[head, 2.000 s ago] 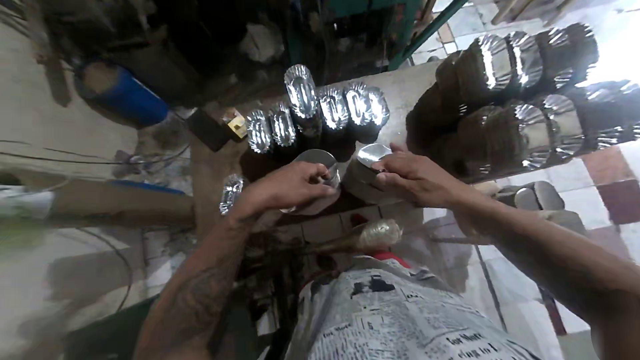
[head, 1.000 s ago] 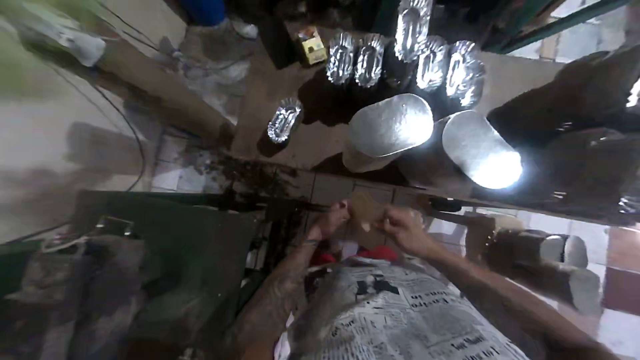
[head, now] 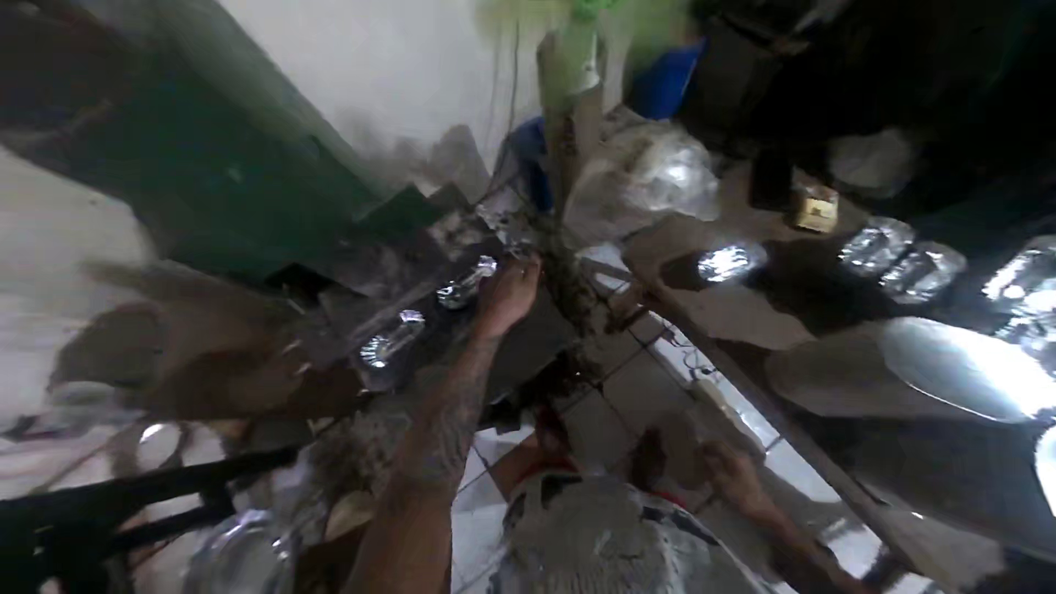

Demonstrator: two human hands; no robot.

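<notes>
My left hand (head: 509,290) reaches over a dark work surface on the left, near its far corner. Its fingers point down, and whatever they touch is hidden by the blur. Just left of it lies a shiny fluted metal mould (head: 466,283), with a second fluted mould (head: 392,338) farther left. My right hand (head: 733,472) hangs low over the tiled floor, blurred, with no object visible in it. On the table at the right, a single fluted mould (head: 732,262) lies apart from the other fluted moulds (head: 922,271). Nearer stands a large oval metal container (head: 965,367).
A small yellow box (head: 817,208) and a clear plastic bag (head: 672,177) lie toward the back of the right table (head: 718,318). Behind them is a blue container (head: 667,78). A round shiny metal dish (head: 243,557) is at the lower left. The table edge runs beside my right arm.
The view has swung left. My hands, together near my lap a second ago, are now apart: the left over the dark work surface, the right low beside the table.
</notes>
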